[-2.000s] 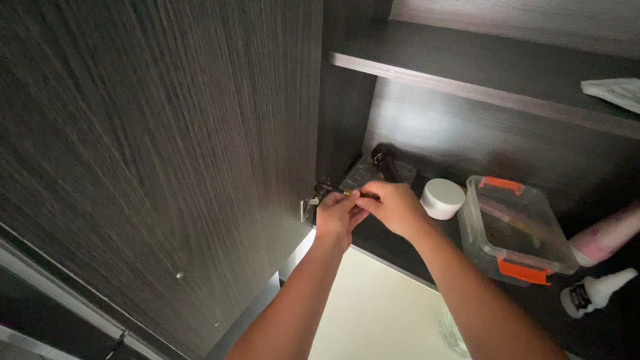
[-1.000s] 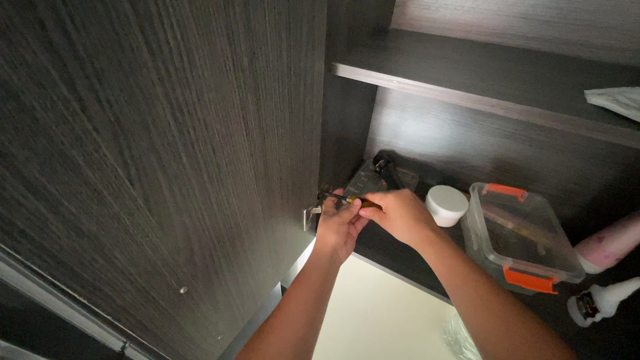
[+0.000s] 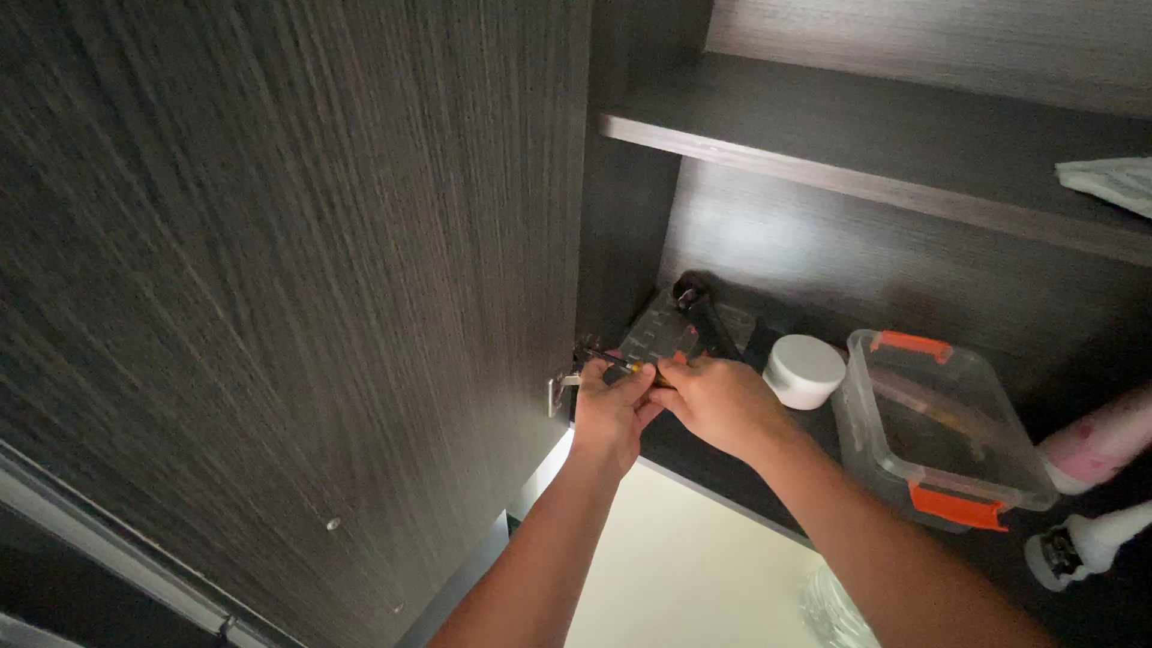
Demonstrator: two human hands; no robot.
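A screwdriver with a dark shaft and a yellow and dark handle points left at a metal cabinet hinge, which joins the wood-grain door to the cabinet side. The handle is gripped in my right hand, largely hidden by the fingers. My left hand is around the front of the screwdriver, thumb on it near the yellow collar, close beside the hinge. Whether the tip sits in a screw is too dark to tell.
On the cabinet floor stand a clear divided case, a black object, a white round jar, a clear box with orange latches, a pink bottle and a white nozzle bottle. A shelf crosses above the hands.
My fingers have shifted on the screwdriver, and more of its shaft and yellow part shows than two seconds ago. Both hands stay beside the hinge.
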